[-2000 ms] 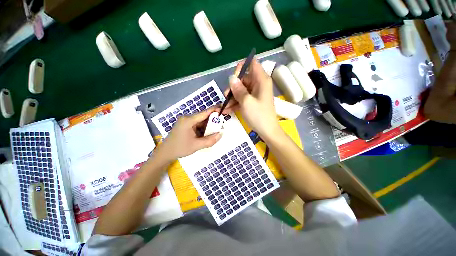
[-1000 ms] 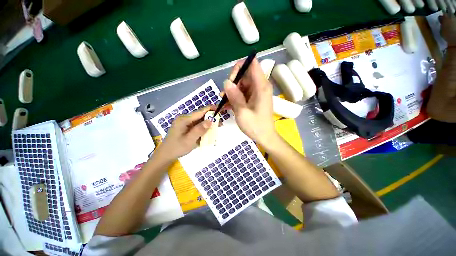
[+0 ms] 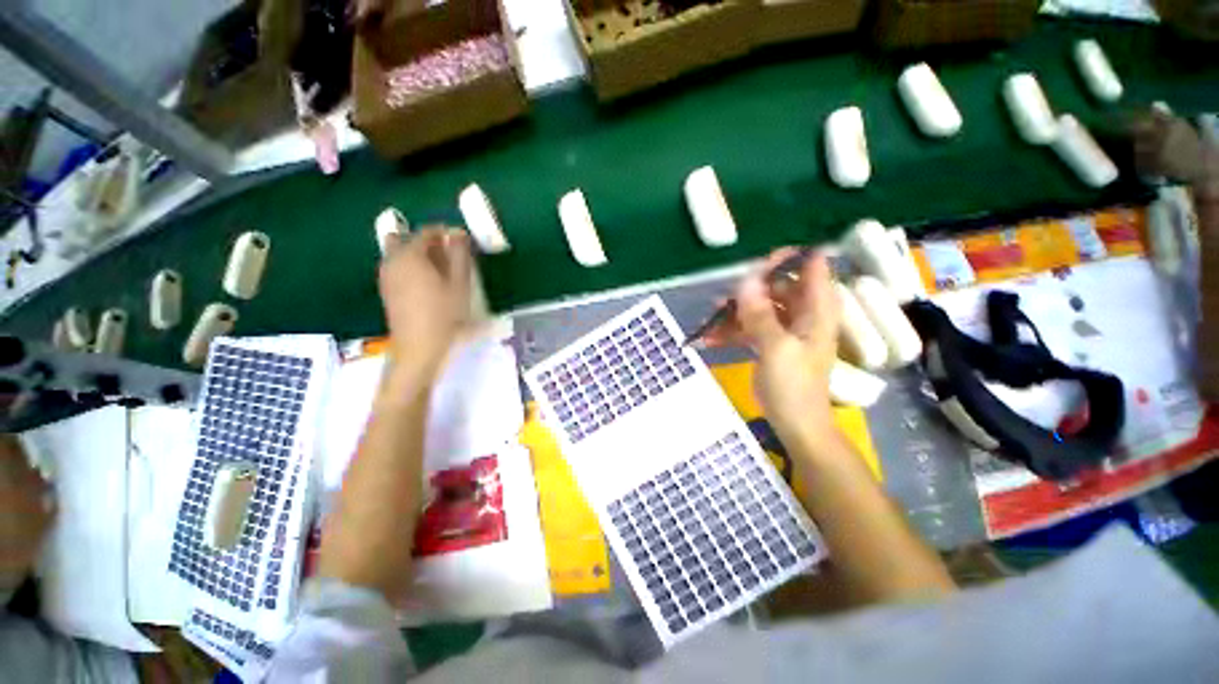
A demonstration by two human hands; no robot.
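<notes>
The label sheet (image 3: 588, 461) lies under my hands, with a bare white band between two grids of small dark labels. My right hand (image 3: 791, 314) holds the dark tweezers (image 3: 722, 318), their tip over the sheet's upper right edge. My left hand (image 3: 431, 287) is blurred at the near edge of the green belt. A pale shape shows beside its fingers; blur hides whether it is gripped. A white housing (image 3: 390, 225) stands on the belt just beyond that hand. Several waiting housings (image 3: 862, 321) lie right of my right hand, which partly overlaps them.
More housings lie along the green belt (image 3: 642, 147). Spare label sheets (image 3: 308, 401) at left carry one housing (image 3: 231, 508). A black strap (image 3: 1029, 388) lies at right. Open parts boxes (image 3: 441, 74) stand beyond the belt. Other people's hands show at far left and upper right.
The view has shifted to show more of the far side. My left hand has moved from the label sheet out to the belt. My right hand no longer works at a housing but keeps the tweezers.
</notes>
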